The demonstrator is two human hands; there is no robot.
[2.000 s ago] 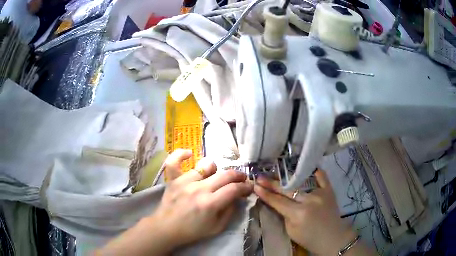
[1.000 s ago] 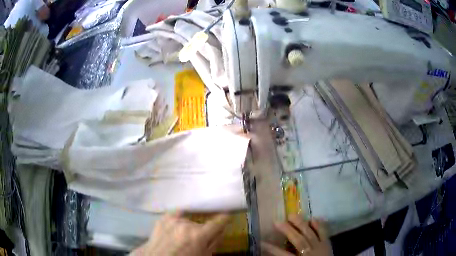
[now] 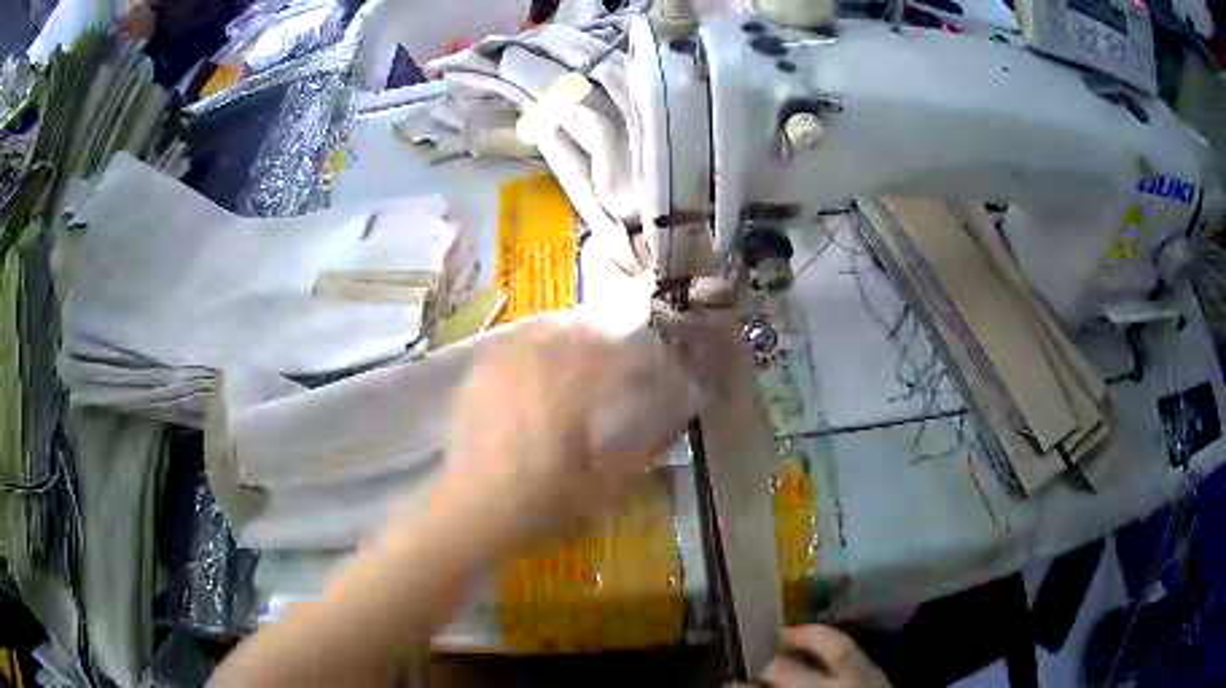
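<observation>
The tan facing strip (image 3: 737,497) runs from under the presser foot (image 3: 668,298) down toward me, with a dark edge along its left side. The pale garment panel (image 3: 356,437) lies left of the needle. My left hand (image 3: 551,403) is blurred over the panel's right end, close to the foot. Pale cloth shows at its fingers, but the blur hides whether they grip it. My right hand (image 3: 818,659) is cut off by the bottom edge, its fingers closed at the strip's lower end.
The white machine head (image 3: 686,148) stands above the needle. A panel stack (image 3: 242,282) lies left, a strip stack (image 3: 988,336) right with loose threads. Sewn work (image 3: 592,141) is heaped behind the head. Yellow tape (image 3: 538,249) is on the table; olive-green bundles (image 3: 121,524) hang far left.
My left hand has moved up from the table's front edge to near the needle, over the panel. The panel's right end is now bunched and drawn back. My right hand has moved lower.
</observation>
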